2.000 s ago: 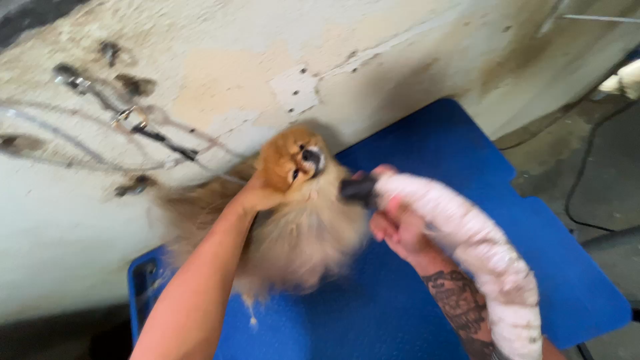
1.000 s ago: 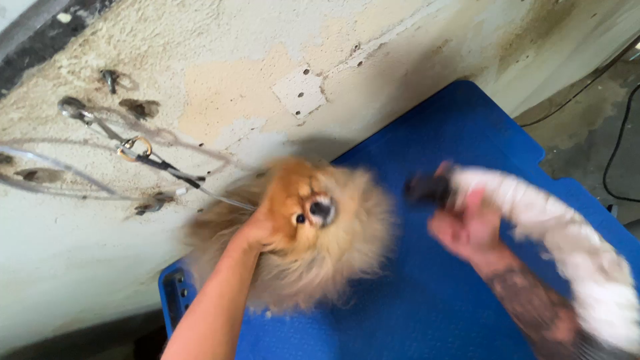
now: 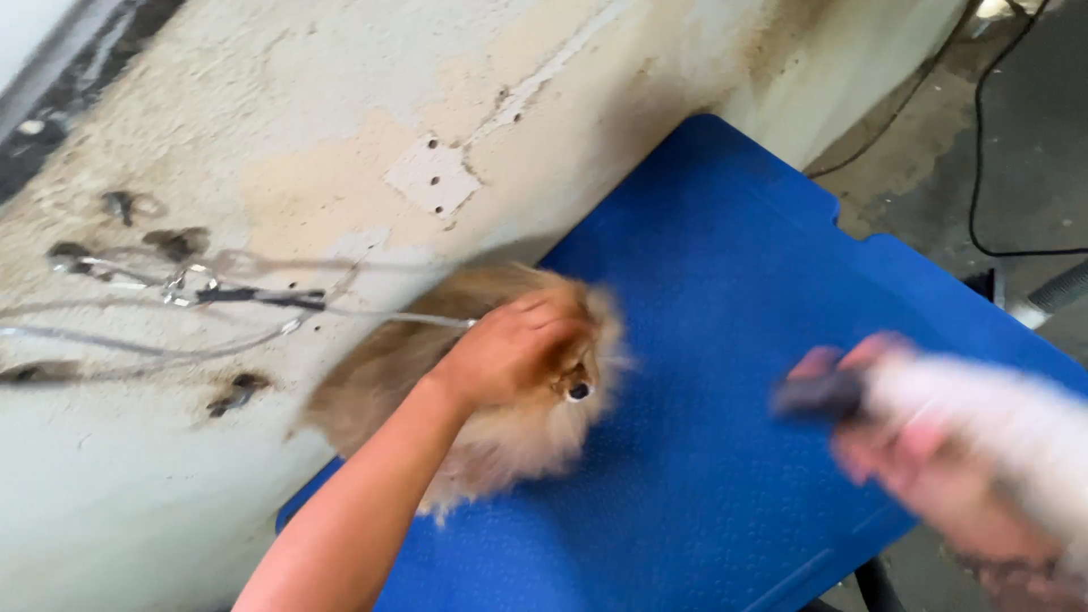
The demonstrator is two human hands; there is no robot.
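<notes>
A fluffy tan dog [image 3: 544, 433] is on a blue plastic grooming table [image 3: 722, 297], close to the wall. My left hand [image 3: 527, 344] lies over the top of its head, fingers curled into the fur; part of the face is covered, and the dark nose shows below the fingers. A thin tether [image 3: 399, 319] runs from the wall to the dog near my left hand. To the right, apart from the dog, my right hand [image 3: 901, 433] is closed around a white-wrapped dryer hose [image 3: 977, 408] with a dark nozzle [image 3: 816, 396] pointing left. This hand is blurred.
The stained wall [image 3: 340, 170] runs along the table's far left side. Metal hooks [image 3: 238, 395] and a clip with a strap [image 3: 255, 296] are on it. A black cable [image 3: 977, 170] lies on the floor at right, near a grey ribbed hose [image 3: 1058, 289].
The dog's face, turned up toward the camera before, now points down and right under my left hand. My right hand and the nozzle have moved right, farther from the dog.
</notes>
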